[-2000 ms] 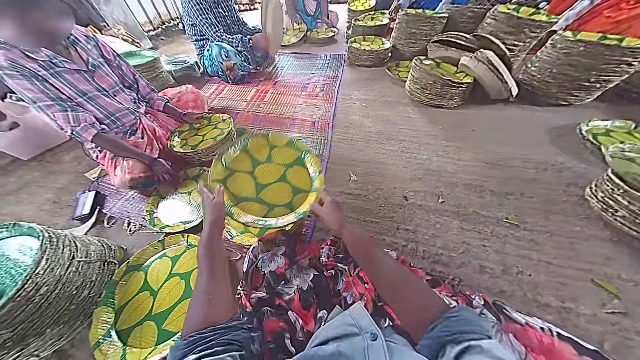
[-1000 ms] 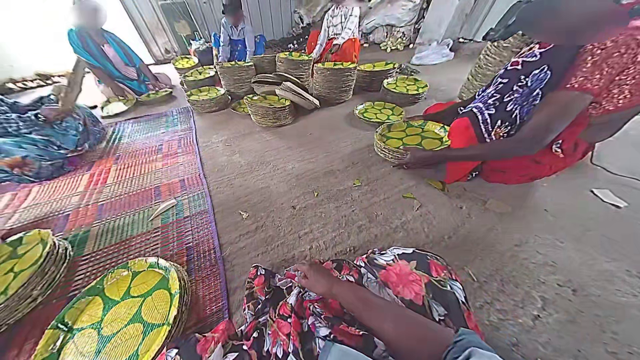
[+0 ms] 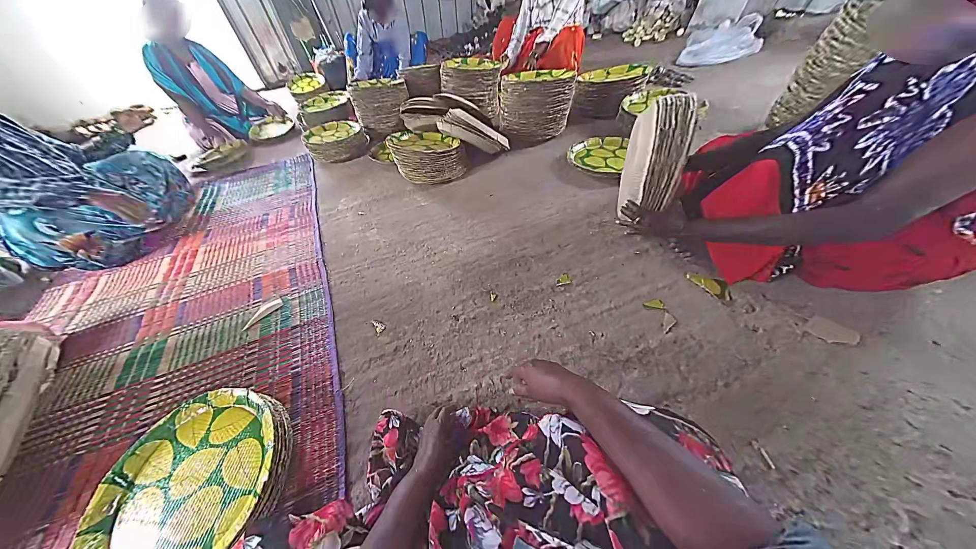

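My left hand (image 3: 440, 433) rests on the floral cloth (image 3: 534, 473) over my lap; its fingers are partly hidden and nothing shows in it. My right hand (image 3: 540, 381) is just beyond the cloth, over the dirt floor, fingers loosely bent and no object visible in them. At lower left, a stack of round plates with a green-and-yellow leaf pattern (image 3: 194, 465) stands on the woven mat (image 3: 252, 343), left of my left hand. On the right, another person's hand steadies a stack of plates (image 3: 657, 156) tipped up on edge.
Further off are tall stacks of plates (image 3: 537, 107), a lower stack (image 3: 427, 158) and leaning plates (image 3: 473, 130). A leaf-patterned plate (image 3: 602, 155) lies near the person at right. Leaf-patterned scraps (image 3: 709, 286) dot the floor. Other people sit around; a plastic bag (image 3: 720, 42) lies behind.
Two seconds ago both my hands held a leaf-patterned plate; now neither shows one. The view has swung right. The person at right has tipped a plate stack from flat onto its edge.
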